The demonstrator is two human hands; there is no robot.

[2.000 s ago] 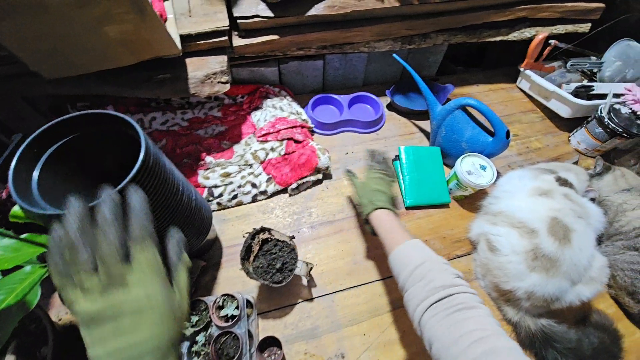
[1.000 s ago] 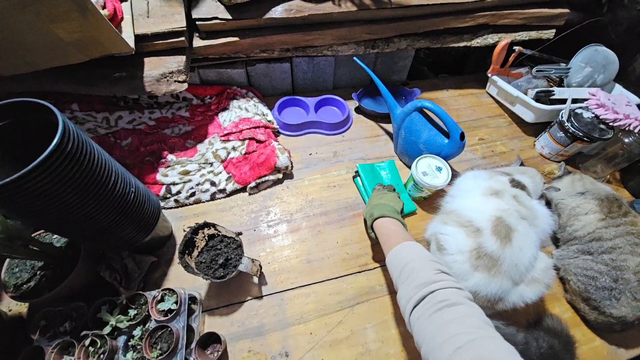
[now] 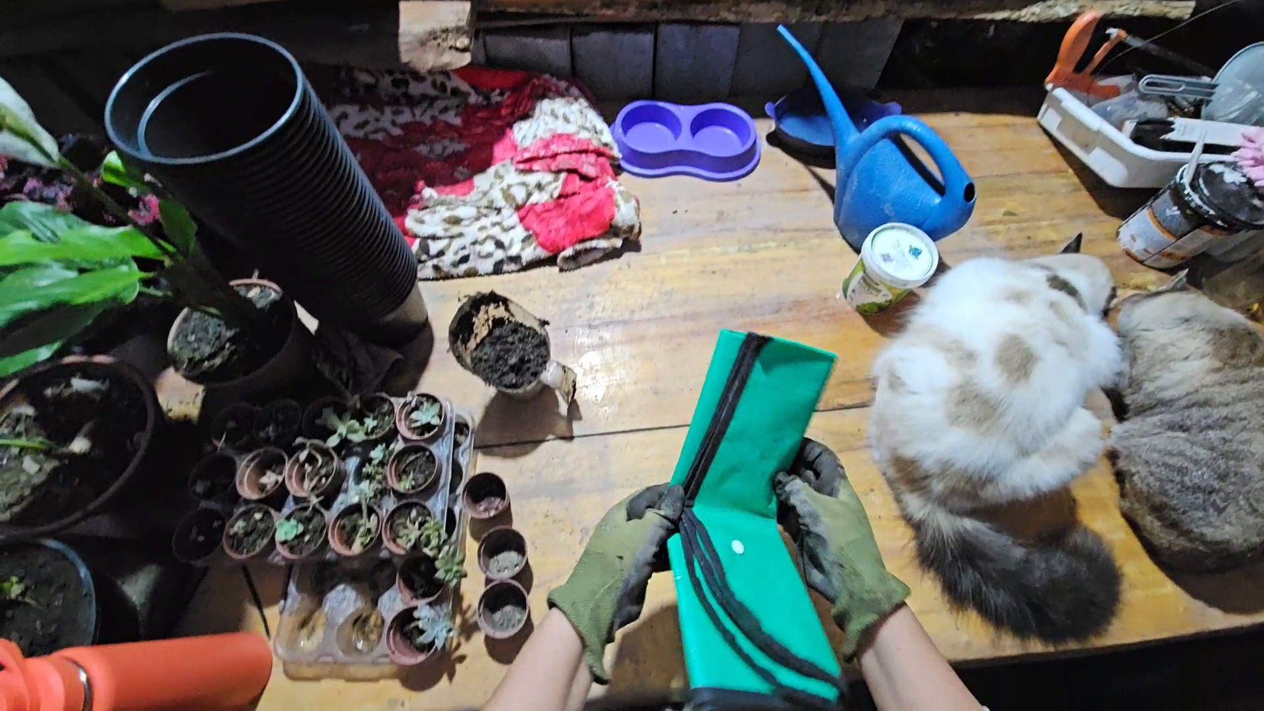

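My left hand, in a green and black work glove, grips the left edge of a folded green fabric item with black straps. On its right edge my right hand, gloved alike, has hold too. The item is partly unfolded above the wooden table. Left of it, small pots of succulents stand in a clear plastic tray, with several small pots of soil beside it. A scoop-like container of dark soil lies farther back.
Two cats, one white and brown and one grey-brown, lie at right. Behind are a lidded tub, blue watering can, purple double bowl and patterned blanket. Stacked black pots lean at left; an orange bottle is nearest.
The green item, lying by the lidded tub two seconds ago, has been picked up, brought nearer and partly unfolded. Both hands now hold it.
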